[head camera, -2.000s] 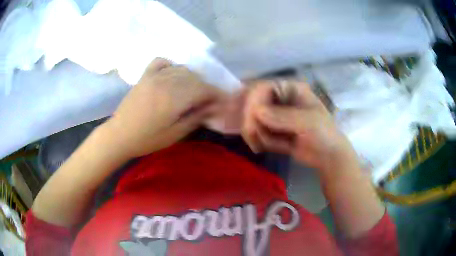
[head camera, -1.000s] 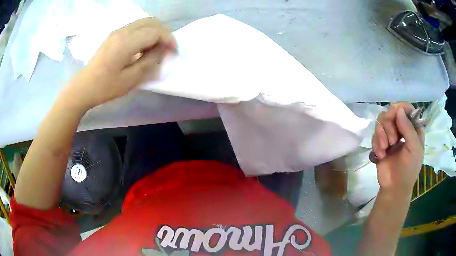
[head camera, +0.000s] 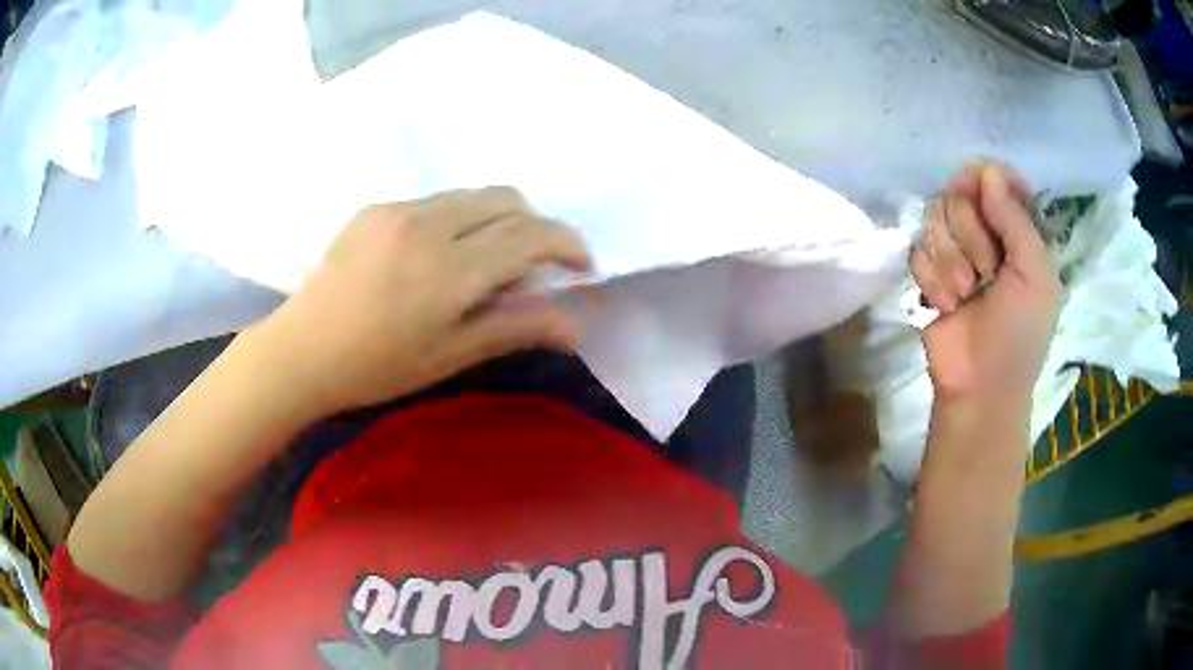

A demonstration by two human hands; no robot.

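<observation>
A large white cut piece (head camera: 523, 144) lies over the table's near edge, and a pointed corner hangs down over the lap. My left hand (head camera: 451, 268) is at the near edge of the piece, fingers curled around the edge near the picture's middle. My right hand (head camera: 975, 249) is closed on the gathered right end of the piece, just off the table's near edge. The snips are not clearly visible in my right hand now.
Jagged white pieces (head camera: 79, 118) lie at the upper left of the grey table (head camera: 837, 79). An iron (head camera: 1047, 29) stands at the upper right, cut by the edge. White bundled cloth (head camera: 1112, 288) sits in a yellow wire basket (head camera: 1092, 412) at right.
My left hand has moved right and down to the middle of the piece's near edge. My right hand has moved slightly up and left. The cloth lies further left, and its hanging corner is smaller.
</observation>
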